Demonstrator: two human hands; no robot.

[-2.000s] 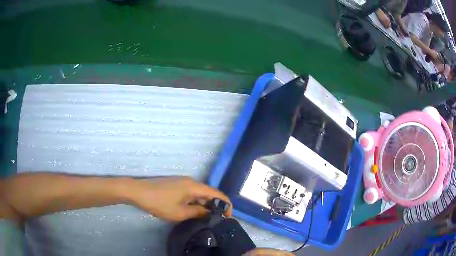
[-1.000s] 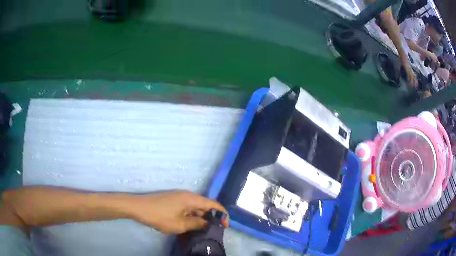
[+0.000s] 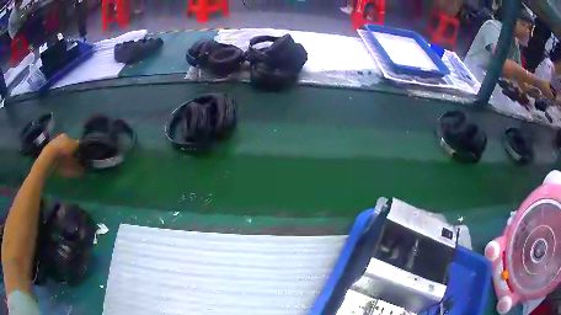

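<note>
My left hand (image 3: 66, 155) reaches in from the lower left over the green belt, at the left side of black headphones (image 3: 106, 143). The fingertips are blurred and partly hidden at the headphones' edge, so a grip cannot be made out. More black headphones (image 3: 38, 134) lie on the belt just left of the hand. A dark pile of headphones (image 3: 66, 243) lies beside my forearm on the bench. My right hand is not in view.
White foam sheet (image 3: 221, 271) lies in front. The blue tray (image 3: 477, 277) holds a silver-and-black box (image 3: 409, 246), with a pink fan (image 3: 534, 246) at right. The green belt (image 3: 289, 178) carries several headphones. Across it are foam, another blue tray (image 3: 409, 52) and a person (image 3: 492, 46).
The view has lifted and shows more of the belt and the far bench. My left hand has moved from the work over the foam to headphones on the belt. The black piece it held is no longer over the foam.
</note>
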